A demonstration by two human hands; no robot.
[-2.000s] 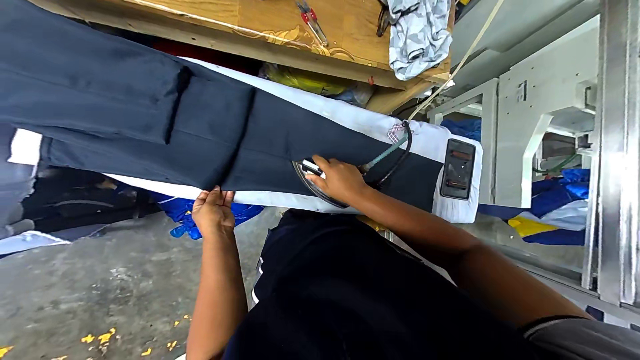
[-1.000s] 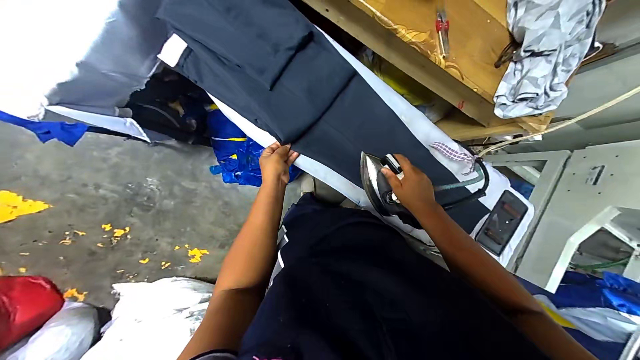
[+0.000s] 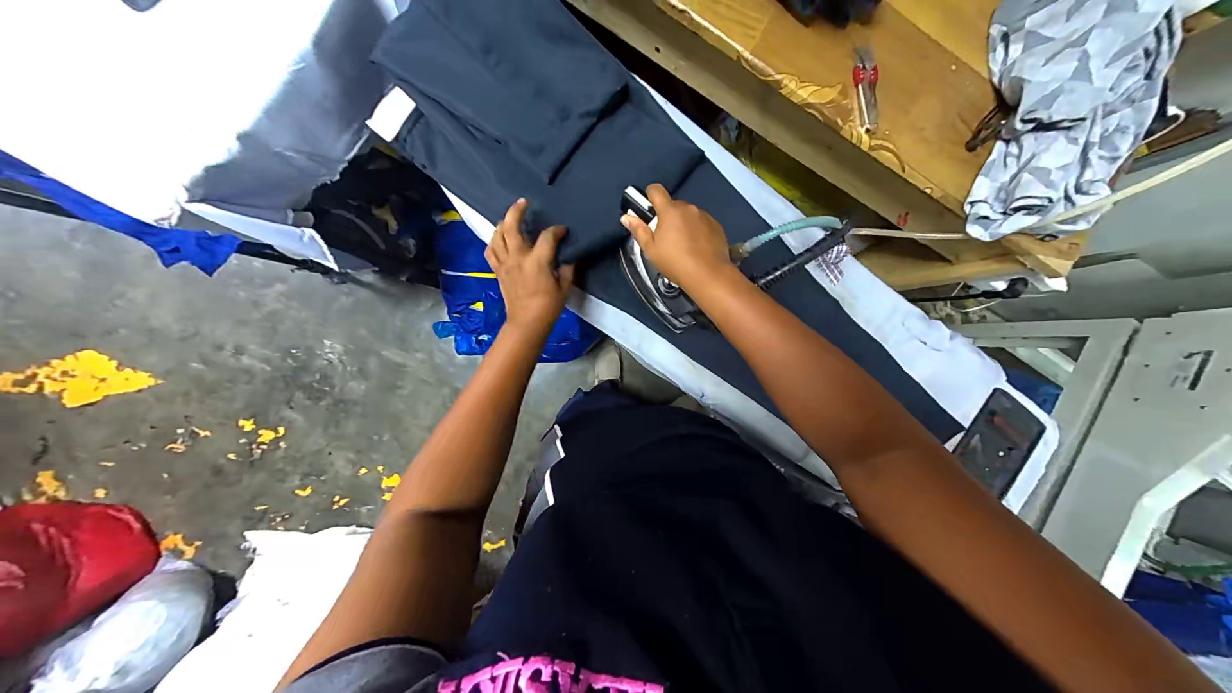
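Observation:
Dark trousers point(image 3: 597, 144), partly folded over, lie along a narrow ironing board with a white cover point(image 3: 924, 346). My right hand point(image 3: 683, 236) grips the handle of a steam iron point(image 3: 650, 284), whose soleplate is against the dark cloth beside the fold. A teal hose and a black cord run from the iron's back. My left hand point(image 3: 527, 265) rests on the near edge of the trousers, left of the iron, with its fingers apart. A phone-like dark device point(image 3: 1001, 441) lies at the board's right end. A small checked cloth point(image 3: 830, 262) lies by the hose.
Beyond the board stands a wooden table point(image 3: 924, 106) with red-handled snips point(image 3: 865, 91) and a grey patterned cloth point(image 3: 1068, 115). A blue plastic bag point(image 3: 472, 289) is beneath the board. Red point(image 3: 72, 568) and white sacks point(image 3: 279, 597) sit on the floor at lower left. Metal frames stand at right.
My right hand has moved the iron along the cloth toward the fold and my left hand. My left hand's fingers have spread on the cloth. The view has turned.

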